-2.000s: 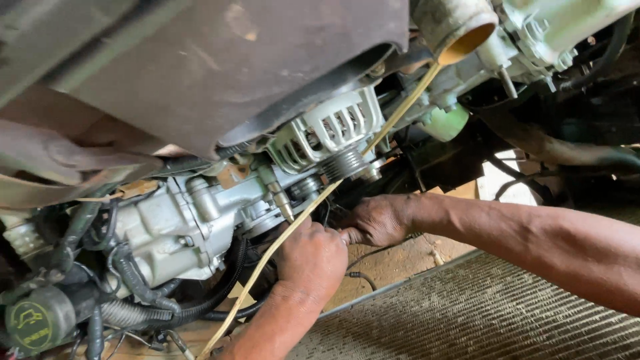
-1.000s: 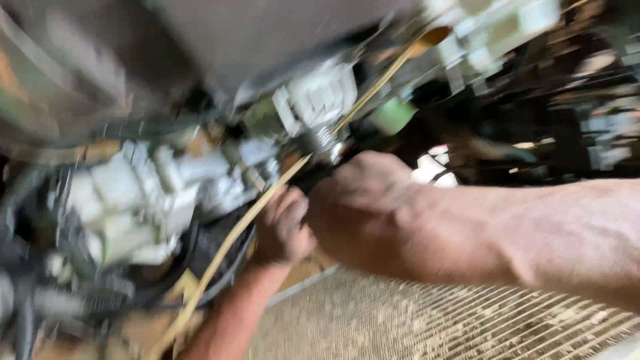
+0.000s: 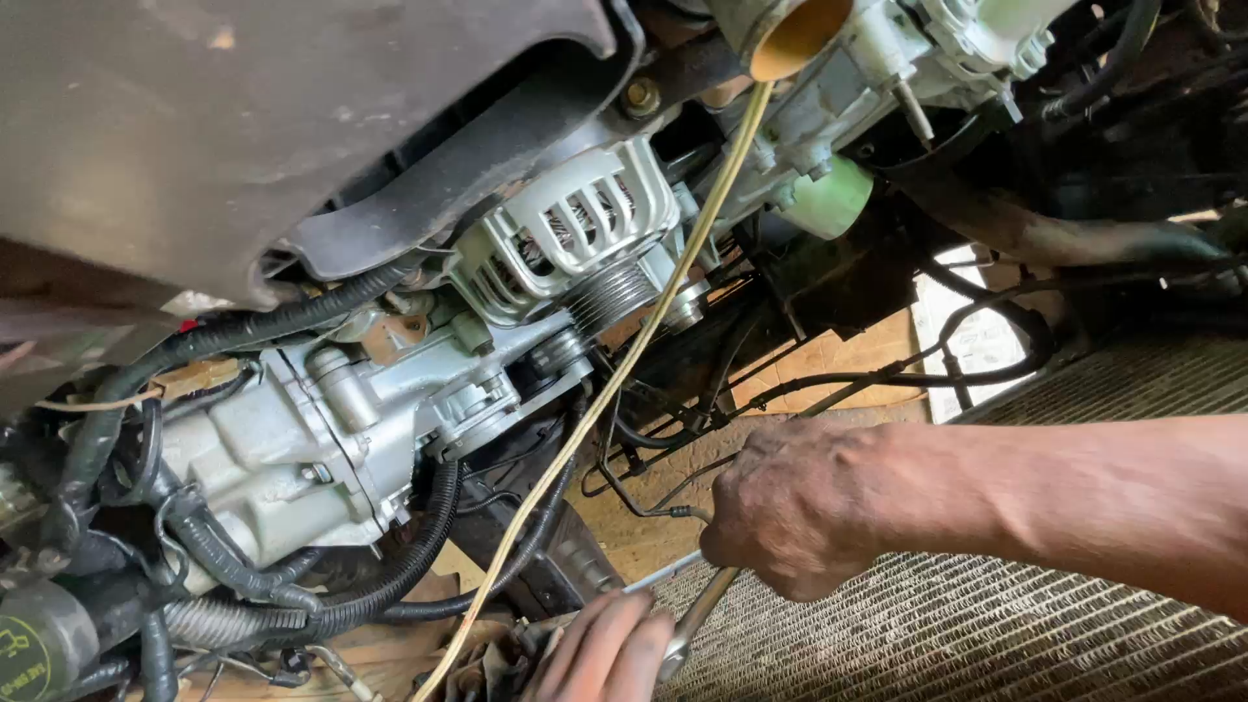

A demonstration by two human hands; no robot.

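My right hand is closed around a metal wrench, above the radiator fins. The tool's lower end comes out below my fist and reaches the fingertips of my left hand, which is partly cut off at the bottom edge. Whether those fingers grip the wrench or only touch it is unclear. Up and to the left of my hands are an alternator with its ribbed pulley and a smaller pulley below it.
A yellowish cord runs from an open metal pipe down across the engine. The radiator lies under my right forearm. Black hoses and cables hang around the silver housing. A dark plastic cover fills the upper left.
Two seconds ago both hands were together just below the alternator pulley. Now they are farther from it, lower and towards the radiator, and the wrench shows plainly.
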